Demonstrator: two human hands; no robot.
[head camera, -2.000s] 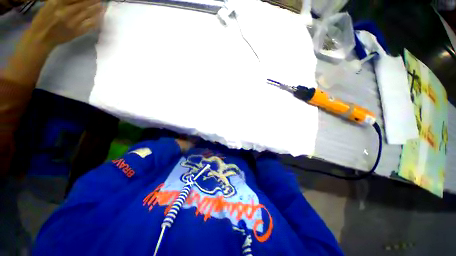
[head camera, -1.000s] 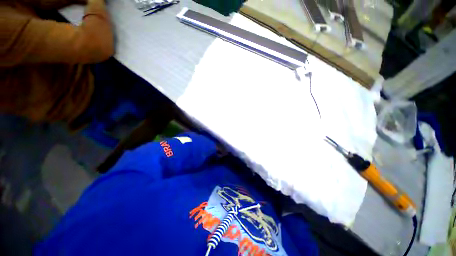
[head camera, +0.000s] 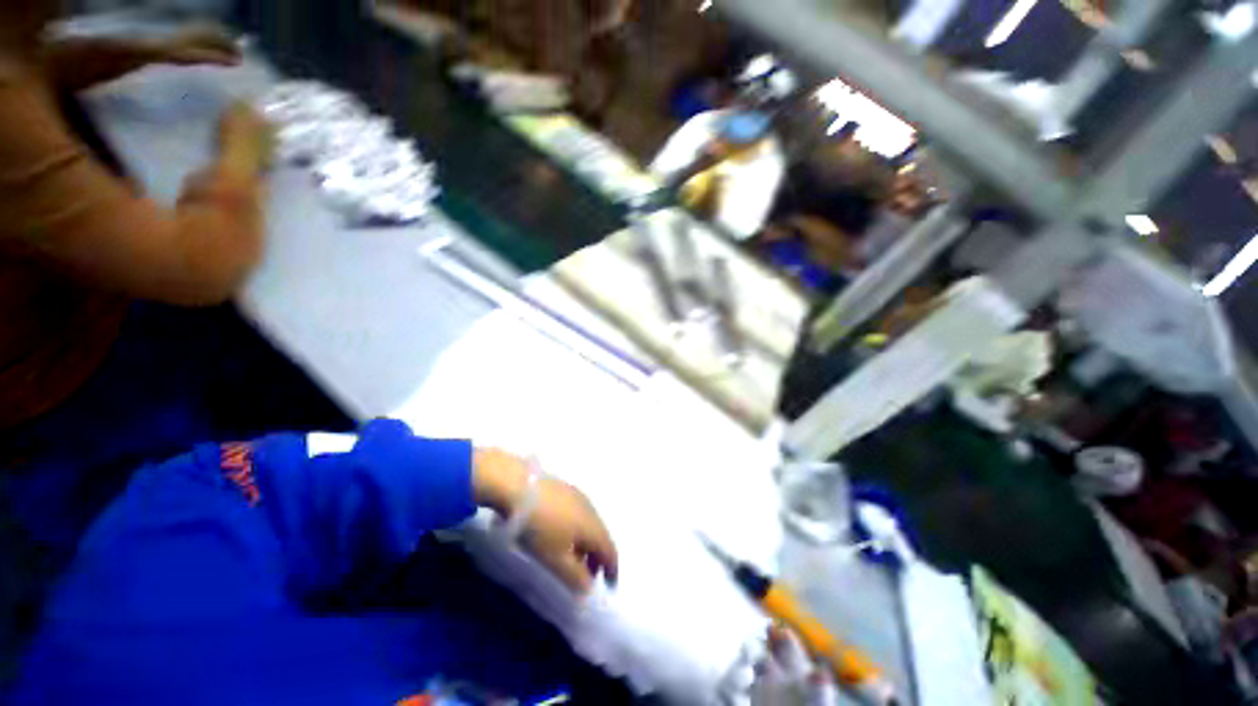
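Observation:
The frame is blurred. An orange electric screwdriver (head camera: 817, 629) lies at the right end of the white padding sheet (head camera: 676, 483), its dark bit pointing up and left. My right hand (head camera: 793, 673), in a whitish glove, is at the bottom edge beside the screwdriver's handle; whether it grips it is unclear. My left hand (head camera: 566, 535), bare with a wristband, is over the sheet's near edge with curled fingers; I cannot tell if it holds anything. A long slim lamp housing (head camera: 552, 320) lies along the sheet's far side.
Finished bars (head camera: 704, 297) lie on the raised board (head camera: 600, 283) behind the sheet. A clear screw bag (head camera: 815, 499), dark blue tray (head camera: 877, 513), folded white sheet (head camera: 945, 634) and printed cardboard (head camera: 1024, 648) are right. A neighbour's arms and a white heap of fittings (head camera: 362, 155) are left.
The view has swung up, showing the line beyond the bench. My left hand has come into view over the sheet's near edge, and my gloved right hand beside the screwdriver.

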